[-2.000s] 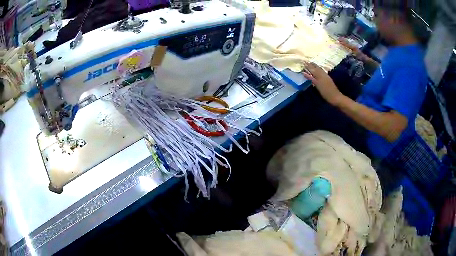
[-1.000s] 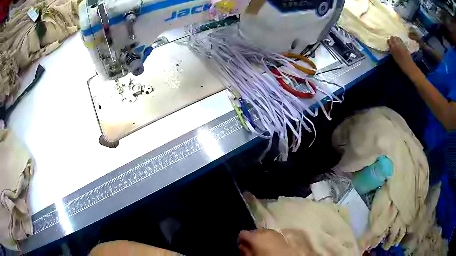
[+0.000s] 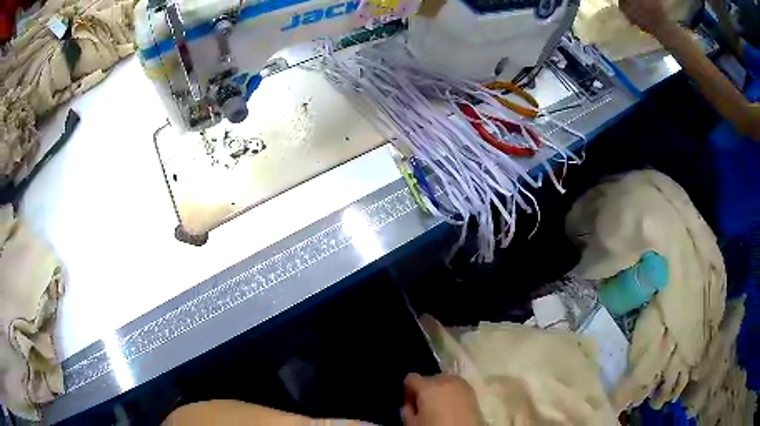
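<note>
A heap of cream garment pieces (image 3: 533, 366) lies at the lower right, below table level. My right hand (image 3: 443, 401) is at the bottom edge, cut off by it, with curled fingers against the left side of this cloth. Whether the fingers grip the cloth is hidden. A bare forearm (image 3: 250, 413), seemingly my left, crosses the bottom edge; its hand is out of the picture. The white sewing machine (image 3: 275, 42) stands at the top, with no cloth under its needle area. Thin white-lilac elastic strips (image 3: 450, 141) hang from it over the table's front edge.
Red-handled and orange-handled scissors (image 3: 500, 133) lie among the strips. A teal cylinder (image 3: 635, 281) rests on cream cloth at right. More cream cloth (image 3: 25, 316) lies at the table's left. A ruler strip (image 3: 250, 287) runs along the front edge. Another person's arm (image 3: 700, 71) is at upper right.
The view has swung right and down since the oldest frame, bringing my right hand and the forearm into view. Over the last second they barely move. The other person's hand has moved up.
</note>
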